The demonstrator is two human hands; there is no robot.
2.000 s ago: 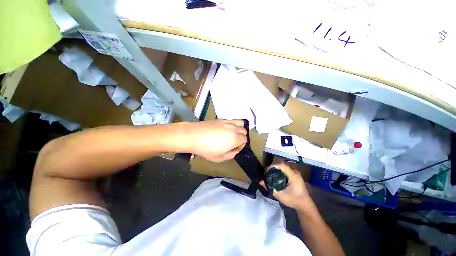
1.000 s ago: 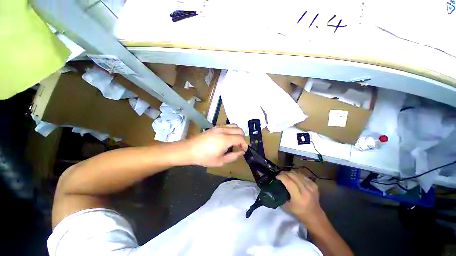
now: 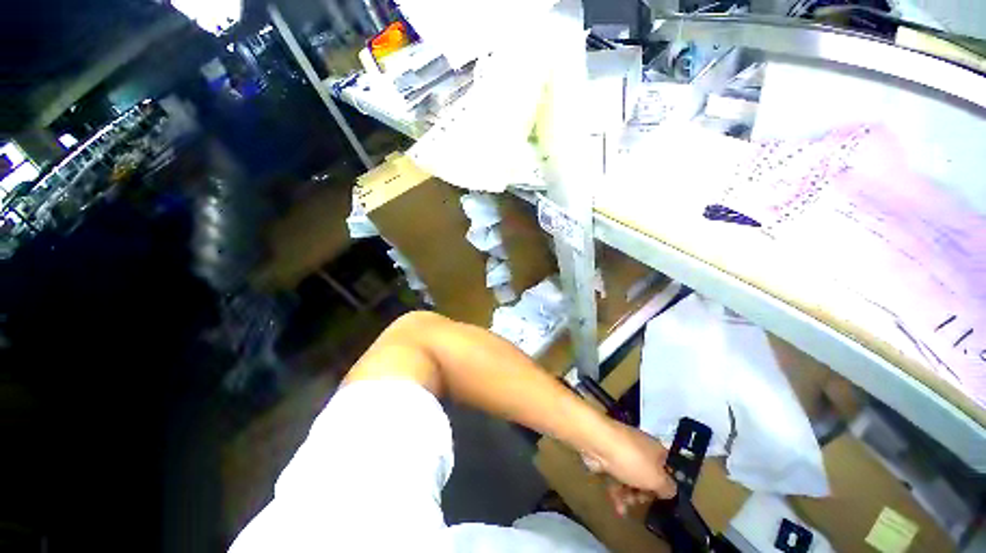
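My left hand [image 3: 636, 467] is low right of centre, fingers partly curled, against the left side of a long black lock panel [image 3: 688, 445]. Its grip is unclear. The panel's upper end has a small light slot; its lower part runs into dark, blurred parts at the bottom edge. Another black bar [image 3: 601, 398] shows behind my forearm. My right hand and the dark green screwdriver are not visible.
A metal post [image 3: 580, 297] stands left of the white bench top [image 3: 692, 194]. White wrapping sheets [image 3: 708, 378] lie behind the panel. A small square black part [image 3: 794, 535] and a carton with a yellow note [image 3: 892, 529] are lower right.
The view has swung left, so the lock and my left hand appear farther right and lower. My right hand and the screwdriver have left the picture.
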